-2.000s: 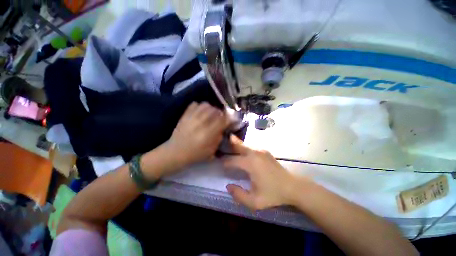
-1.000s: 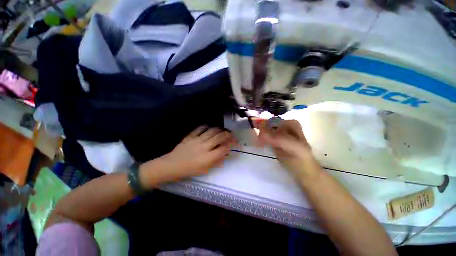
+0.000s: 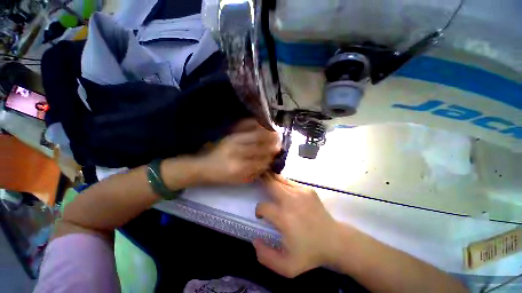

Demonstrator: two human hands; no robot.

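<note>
The black garment with pale grey panels (image 3: 154, 117) lies in a heap left of the sewing machine head (image 3: 366, 86). A narrow dark end of cloth (image 3: 279, 162) shows between my hands, beside the lit presser foot area. My left hand (image 3: 246, 150), blurred, holds the cloth close to the needle; its fingertips are partly hidden behind the shiny metal guard (image 3: 240, 51). My right hand (image 3: 295, 220) has its index finger at the near edge of the dark end, thumb apart below. Whether it pinches the cloth is unclear.
A tan label (image 3: 493, 249) is stuck on the table at the right. A ruler strip (image 3: 223, 223) runs along the front edge. At the left are a phone with a pink screen (image 3: 26, 102), an orange chair part (image 3: 28, 166) and a green board (image 3: 133, 263).
Since one second ago, my right hand has moved from beside the needle down toward the front edge. My left hand has moved up and right to the needle area. The view has shifted closer.
</note>
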